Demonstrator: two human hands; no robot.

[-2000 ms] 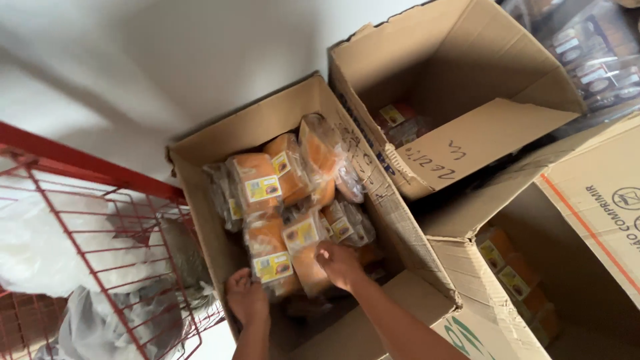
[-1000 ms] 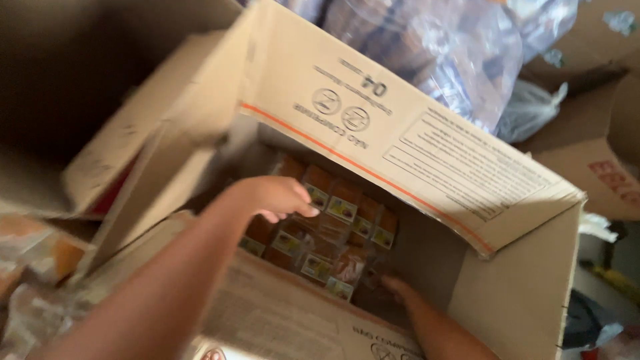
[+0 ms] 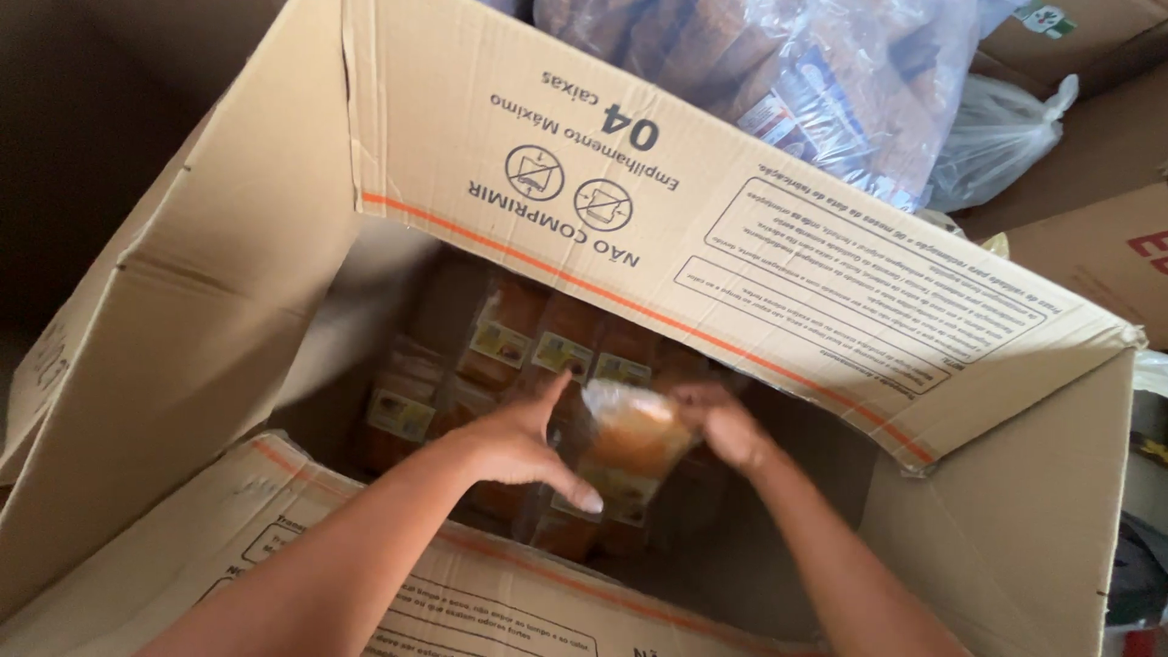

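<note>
Inside a large cardboard box (image 3: 748,301), several orange-brown baked goods in clear plastic with yellow labels (image 3: 400,415) lie in rows. One such plastic-wrapped package (image 3: 639,438) is tilted above the others and blurred. My right hand (image 3: 721,420) grips its upper right end. My left hand (image 3: 520,447) is just left of that package, thumb and fingers spread, with nothing in its grasp; the fingertips are over the packed rows. The lower layers of the box are hidden.
Another open cardboard box (image 3: 182,265) adjoins on the left. Behind stand a large clear bag of brown goods (image 3: 776,91) and a knotted translucent plastic bag (image 3: 995,146). More cardboard boxes (image 3: 1095,255) are at the right. The near flap (image 3: 511,593) lies under my forearms.
The view has swung from a box of jumbled packages to this printed box. My right hand now holds a package over the rows, and my left hand has spread its fingers.
</note>
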